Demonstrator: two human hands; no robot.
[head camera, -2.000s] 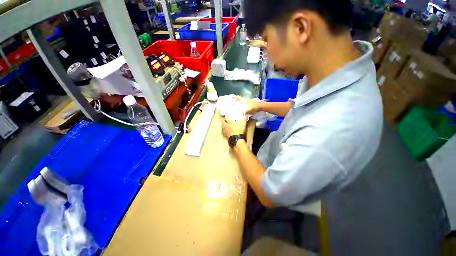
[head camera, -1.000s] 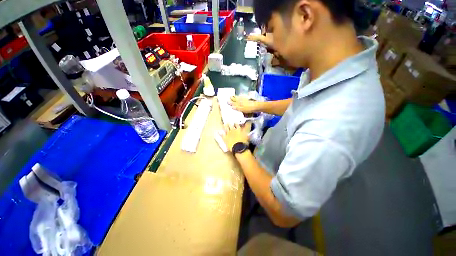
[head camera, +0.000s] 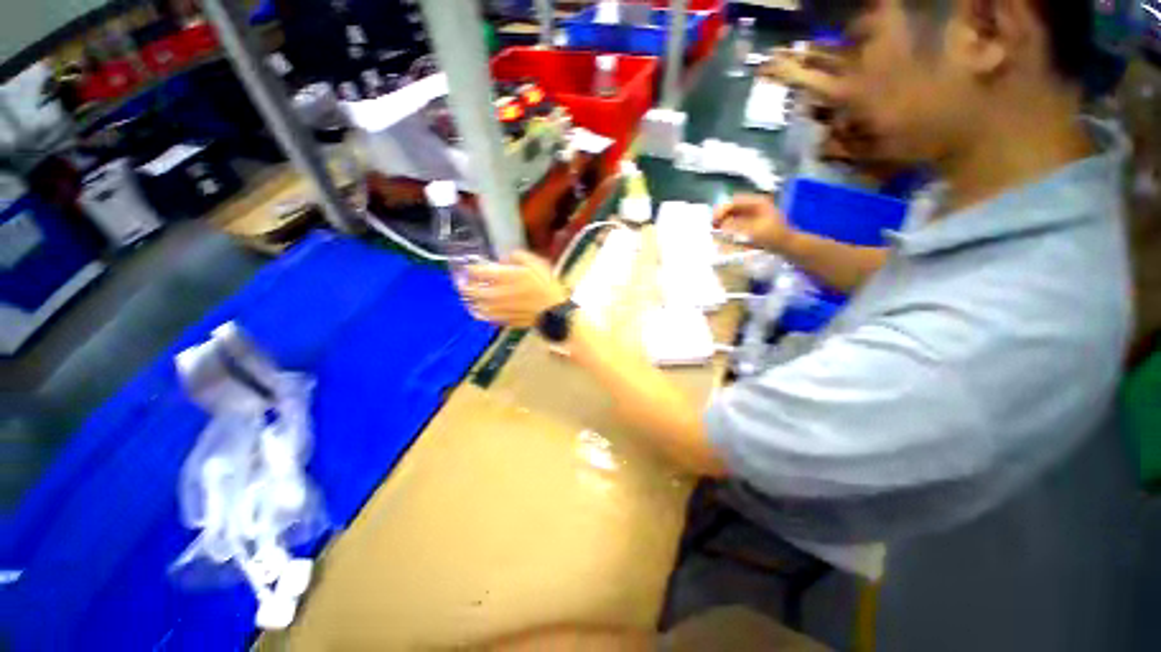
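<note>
Neither of my hands is clearly in view; a blurred tan shape at the bottom edge cannot be made out. Nearest me, a white power strip lies on the blue plastic sheet, with a cord in a clear plastic bag beside it. A white plug end sticks out of the bag at the sheet's edge. The tan bench board is to the right.
A neighbouring worker leans over the bench, one hand at a water bottle, the other by white strips. A metal post, red bin and blue bin stand beyond.
The view has swung left, so things sit further right. The neighbour's near hand has left the strips and reached to the bottle. The plug end now shows outside the bag.
</note>
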